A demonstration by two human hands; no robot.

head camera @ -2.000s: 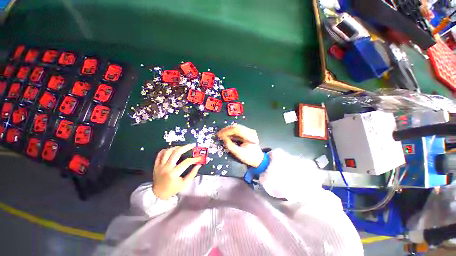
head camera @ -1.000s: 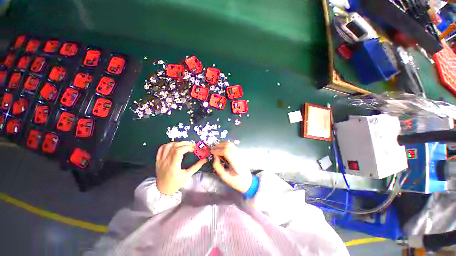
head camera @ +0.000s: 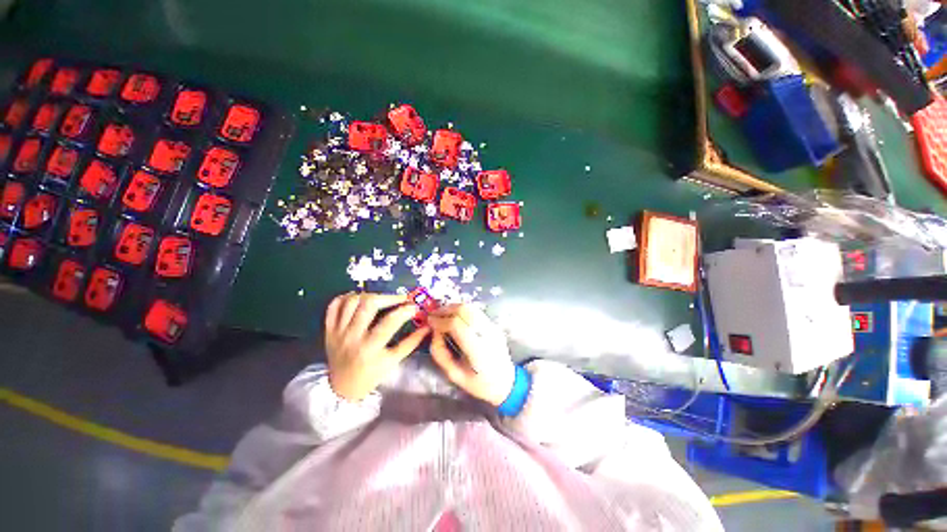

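My left hand [head camera: 361, 341] holds a small red housing [head camera: 422, 302] between thumb and fingers at the mat's near edge. My right hand [head camera: 469, 353], with a blue band on the wrist, has its fingertips against the right side of that housing. Whether the right fingers pinch a tiny part is too small to see. Just beyond the hands lie white small parts [head camera: 440, 276]. Behind them is a larger heap of silvery and brown small parts [head camera: 348, 187]. Several red housings [head camera: 457, 204] lie on and beside the heap's right side.
A black blister tray [head camera: 237, 223] filled with red housings is at the left. At the right are a square orange-brown frame [head camera: 668, 250], white squares [head camera: 621, 239], a white control box [head camera: 774, 301] with cables, and a wooden-edged tray [head camera: 716, 171] holding a blue box [head camera: 786, 120].
My right hand has moved from the white small parts to the housing in my left hand and stays there. The housing has tilted, now mostly covered by fingers. The view has shifted slightly.
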